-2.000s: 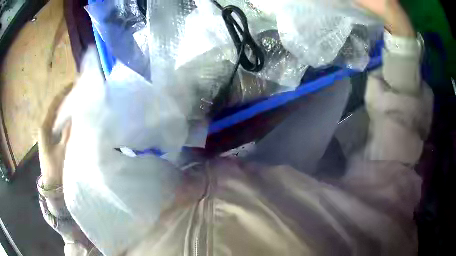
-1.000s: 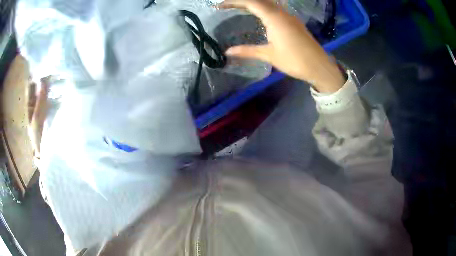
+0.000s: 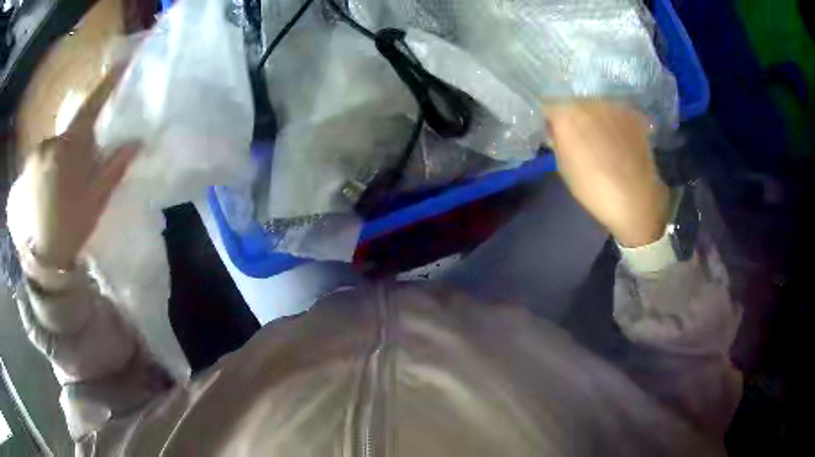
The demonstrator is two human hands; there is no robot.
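A blue plastic bin (image 3: 465,192) is in front of my lap, filled with translucent bubble wrap bags (image 3: 581,54). A looped black cord (image 3: 429,94) lies on the wrap in the middle of the bin. My right hand (image 3: 608,165) is over the bin's right near rim, at the edge of a bubble wrap bag; its fingertips are hidden or blurred, so its grip is unclear. My left hand (image 3: 76,178) is blurred at the left, beside a large whitish sheet (image 3: 179,134) that hangs outside the bin's left side; whether it holds the sheet is unclear.
A light wooden board (image 3: 49,94) is at the far left, partly behind my left hand. A pale metal edge (image 3: 22,411) shows at the lower left. Dark floor or furniture lies at the right, with a green area (image 3: 786,54) at the upper right.
The large whitish sheet has moved left and up off the bin's near left corner, uncovering it. My right hand has moved right, away from the black cord. My left hand shows more fully.
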